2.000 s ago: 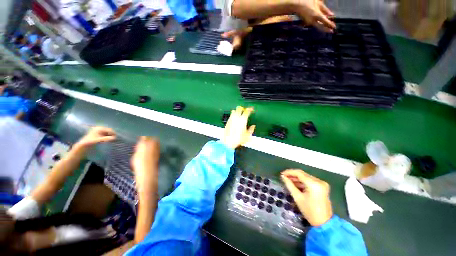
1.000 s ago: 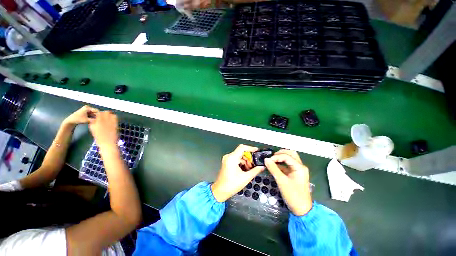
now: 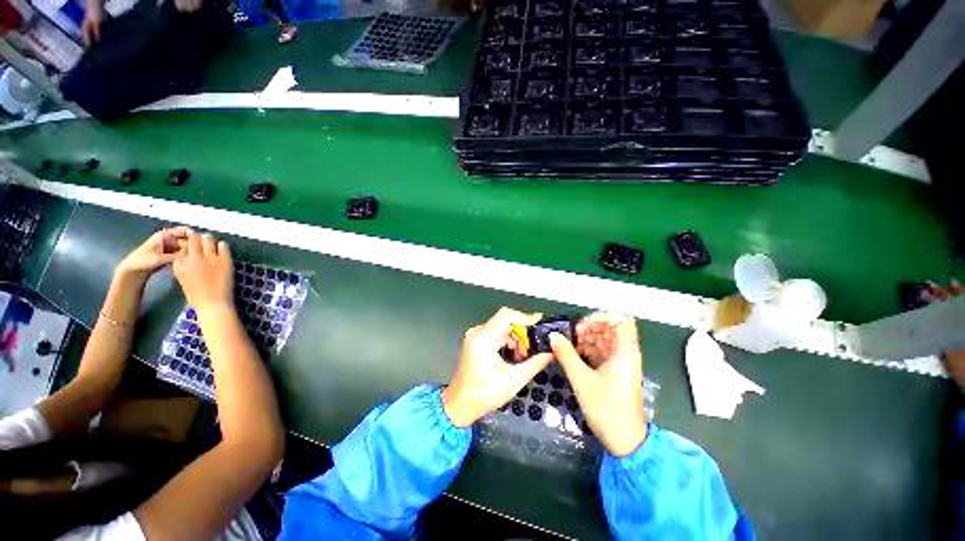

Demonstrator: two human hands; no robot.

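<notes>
A black device housing (image 3: 549, 334) is held in the fingertips of both hands above the bench. My left hand (image 3: 495, 365) grips its left side, with a yellow finger cot on one finger. My right hand (image 3: 605, 372) is at its right side, with the thumb on the housing's face. The clear tray of round black parts (image 3: 538, 408) lies below my hands, partly hidden by them. I cannot see whether a round part sits on the housing.
Housings are spaced along the green belt (image 3: 476, 227). Stacked black trays (image 3: 633, 159) stand across it. White cups (image 3: 770, 306) and a white wipe (image 3: 715, 375) are on the right. A neighbour's hands (image 3: 190, 257) work over another parts tray (image 3: 249, 317). A person's hand is at the right edge.
My hands stay together on the housing; my right thumb now presses on its face. Belt housings have shifted right. A hand has appeared at the right edge beside a housing.
</notes>
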